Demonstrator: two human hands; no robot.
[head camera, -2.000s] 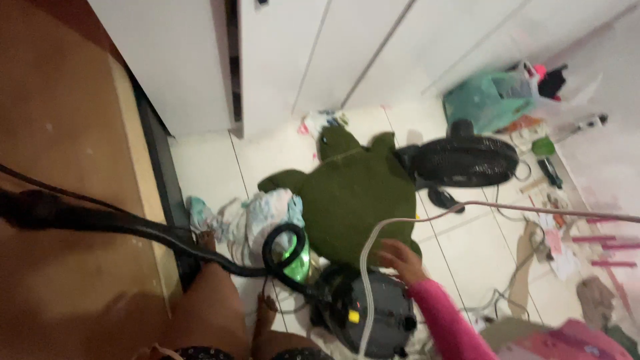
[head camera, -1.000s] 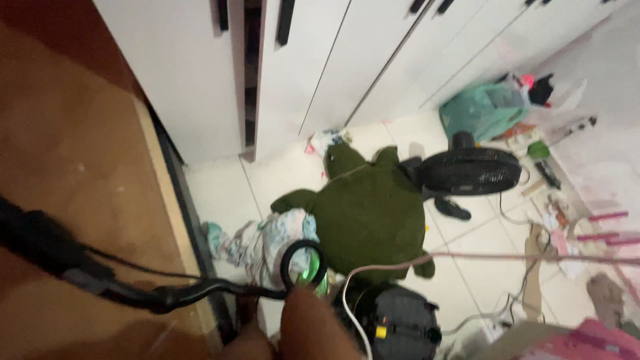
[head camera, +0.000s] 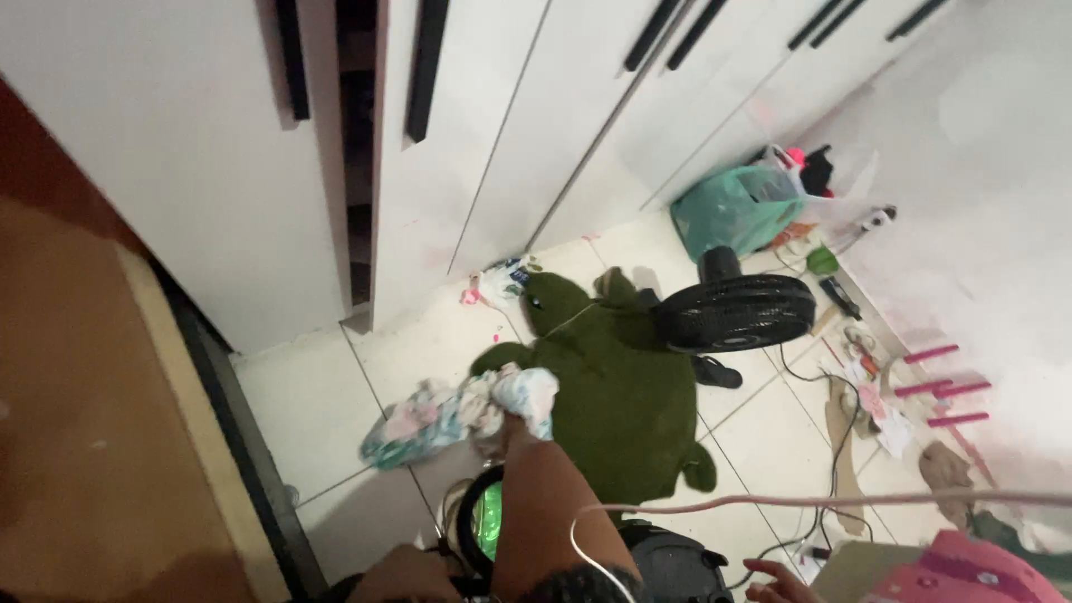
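My left hand is partly cut off at the bottom edge, closed around what looks like the black vacuum hose, whose loop shows beside it. My right hand is not in view. My bare leg reaches up from the bottom, its foot against crumpled patterned cloths. These lie against a dark green turtle-shaped plush mat on the tiles. A black machine body, probably the vacuum cleaner, is partly hidden at the bottom. A shiny green object shows inside the hose loop.
A black fan lies beside the mat, near a sandal and a teal plastic bag. White cabinet doors run along the top. Cables and small items litter the right. Another person's hand and pink clothing show bottom right.
My leg has stretched forward to the cloths. The hose has dropped lower at the left. The other person's pink-sleeved arm, over the machine two seconds ago, has drawn back to the bottom right.
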